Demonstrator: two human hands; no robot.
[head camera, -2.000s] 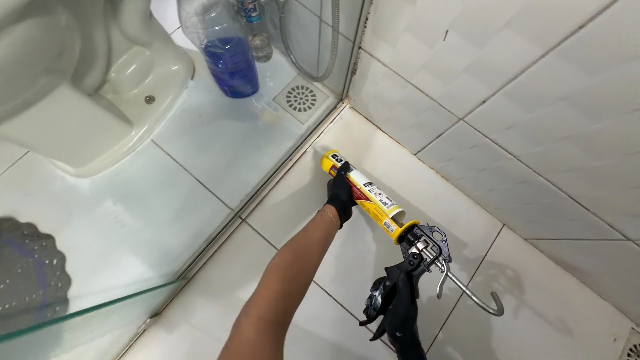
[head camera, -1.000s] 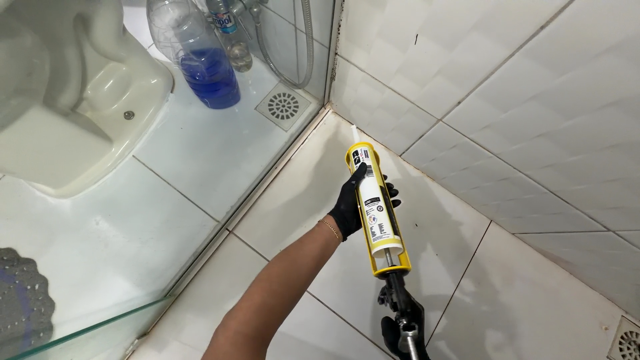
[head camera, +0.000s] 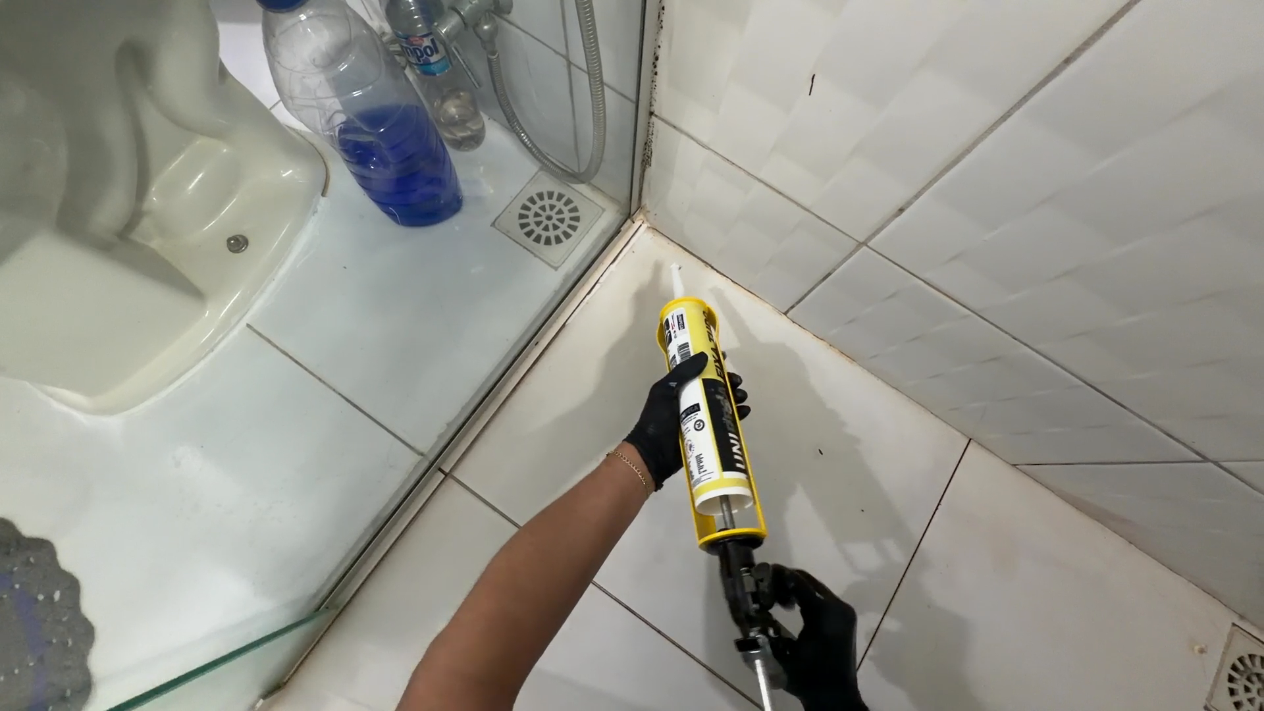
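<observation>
A yellow caulking gun holds a sealant cartridge with a white nozzle, which points up toward the corner of the tiled floor. My left hand, in a black glove, is wrapped around the barrel, thumb on top and fingertips showing at the right side. My right hand, also gloved in black, is at the black handle and trigger part near the bottom of the view; its fingers are bent around it, partly hidden. Whether the nozzle tip touches the floor cannot be told.
A glass panel meets the white tiled wall at the corner. Behind the glass are a toilet base, a bottle of blue liquid, a clear bottle, a metal hose and a floor drain. Another drain lies at lower right.
The caulking gun has turned from a slanted pose to a more upright one in view, its cartridge label now facing up. Both hands have moved with it.
</observation>
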